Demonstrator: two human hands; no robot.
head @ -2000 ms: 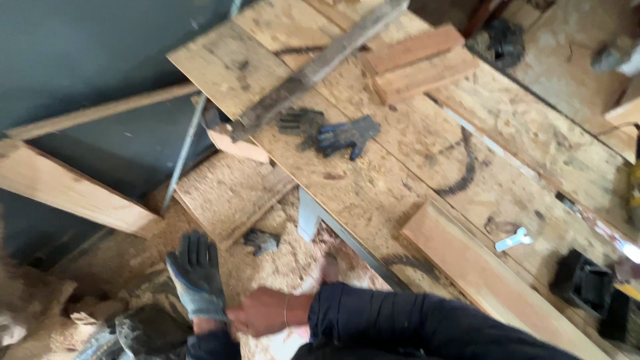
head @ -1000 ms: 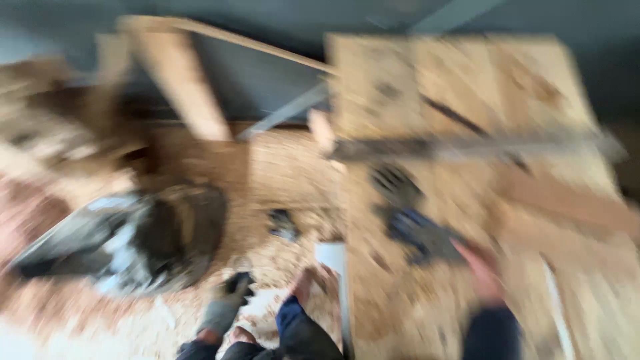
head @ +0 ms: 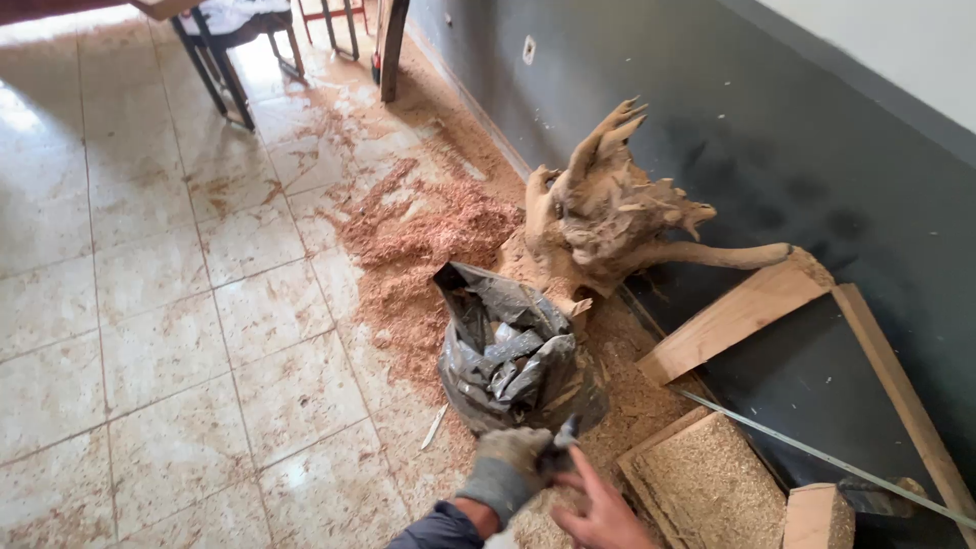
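My left hand (head: pixel 509 467), in a grey and tan work glove, is closed around a dark, blurred item (head: pixel 557 459) that looks like a work glove. Bare, my right hand (head: pixel 598 507) is just to the right, with its fingers spread and the index fingertip against or close beside that item. Both are low in the view, in front of a black plastic bag (head: pixel 511 358), which stands open on the floor with crumpled contents.
Reddish wood shavings (head: pixel 435 229) lie on the tiled floor beside a gnarled root piece (head: pixel 602 206). Boards (head: pixel 736 316) lean at the dark wall. A sawdust-covered panel (head: pixel 709 484) and metal strip (head: pixel 823 457) are at right. A chair (head: pixel 221 69) stands at upper left.
The view has swung left, away from the wooden worktop. My right hand, over a dark glove on that worktop a second ago, is now beside my left hand, which has closed on a dark item.
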